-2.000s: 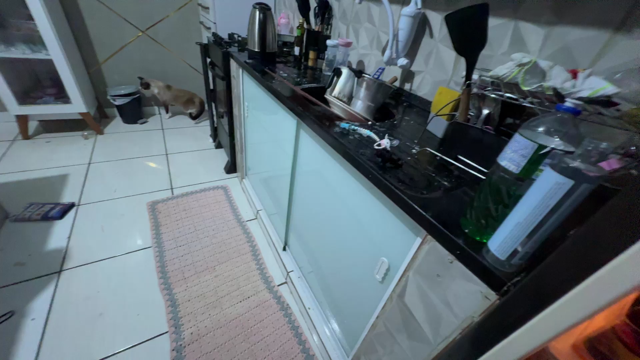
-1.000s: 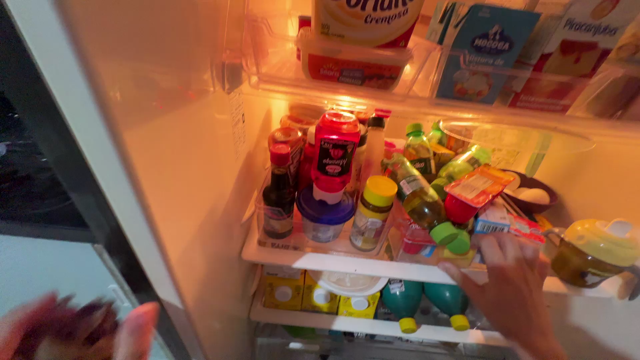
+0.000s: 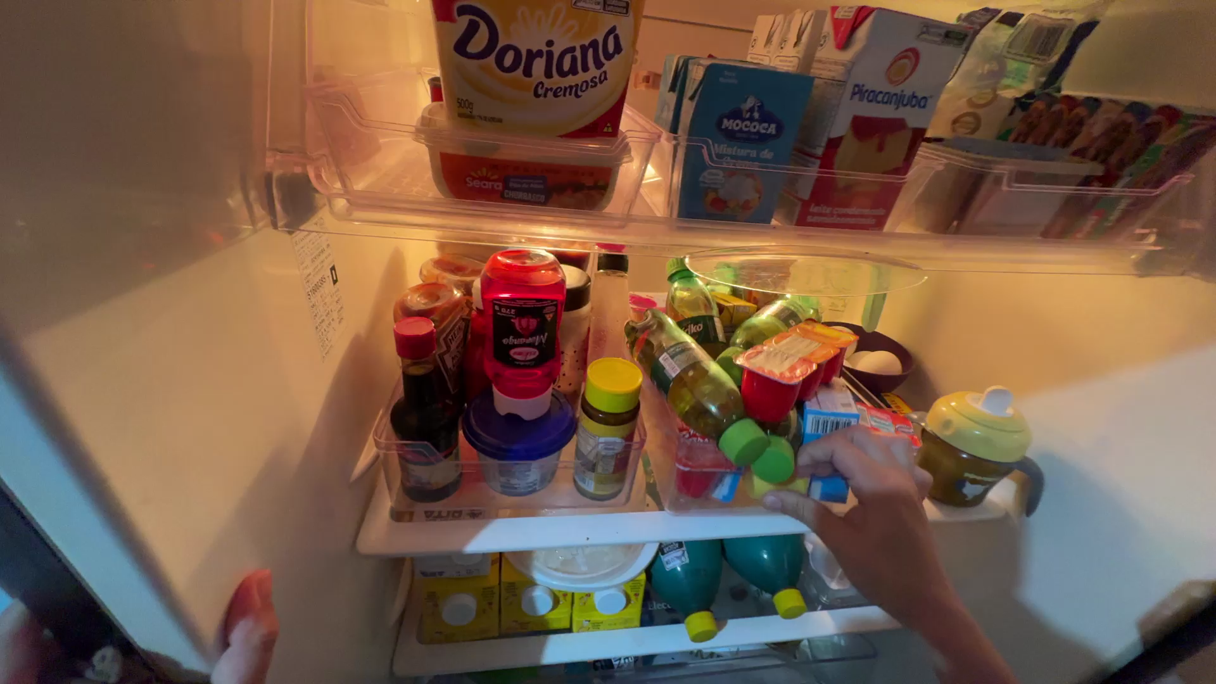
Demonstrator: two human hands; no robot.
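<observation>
My right hand (image 3: 869, 508) reaches over the front of a clear plastic bin (image 3: 703, 489) on the refrigerator's middle shelf, thumb and fingers apart, close to a green bottle cap (image 3: 774, 460). Small green-capped bottles (image 3: 689, 375) lie in that bin beside a pack of red yogurt cups (image 3: 784, 366) and a blue and white carton (image 3: 829, 413). Whether the fingertips touch anything cannot be told. At the lower left, my left hand (image 3: 249, 627) is only partly in view, its thumb against the edge of the refrigerator's side; the rest is hidden.
Left of the bin, another clear tray (image 3: 532, 499) holds a dark sauce bottle (image 3: 426, 418), a red squeeze bottle (image 3: 522, 323) and a yellow-lidded jar (image 3: 608, 427). A yellow-lidded sippy cup (image 3: 969, 446) stands at right. Cartons (image 3: 741, 142) and a margarine tub (image 3: 537, 66) sit above.
The view has swung from the kitchen counter and floor to the inside of the refrigerator. Since one second ago, my left hand has come to the refrigerator's side edge; my right hand remains by the bin.
</observation>
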